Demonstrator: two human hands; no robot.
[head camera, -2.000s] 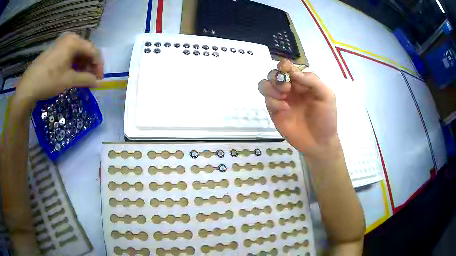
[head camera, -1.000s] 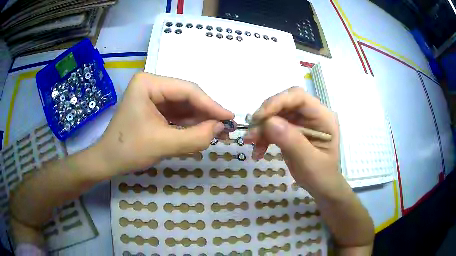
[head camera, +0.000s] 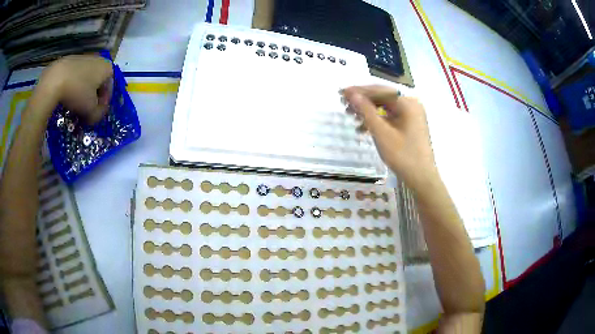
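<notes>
My left hand (head camera: 83, 88) is over the blue parts bin (head camera: 135, 124), fingers curled down among the loose silver metal caps (head camera: 87, 140); its fingertips are hidden. My right hand (head camera: 391, 121) is above the right part of the white blister tray (head camera: 261, 111), fingers bent together and blurred; what they hold is unclear. Dark round parts (head camera: 261, 44) sit in two rows along the tray's far edge. The slotted board (head camera: 196, 240) lies nearest me, with several ring parts (head camera: 316, 212) in the ends of cutouts in its two far rows.
A black tray (head camera: 333, 29) lies on a brown board beyond the white tray. Stacked white trays (head camera: 460, 196) are at the right, partly behind my right forearm. A second slotted board (head camera: 72, 254) is at the left beside my left forearm. Stacked boards (head camera: 59, 32) are far left.
My hands have parted from the middle: the left has moved to the bin, the right up over the white tray. One more ring part sits in the board's second row. The view has shifted.
</notes>
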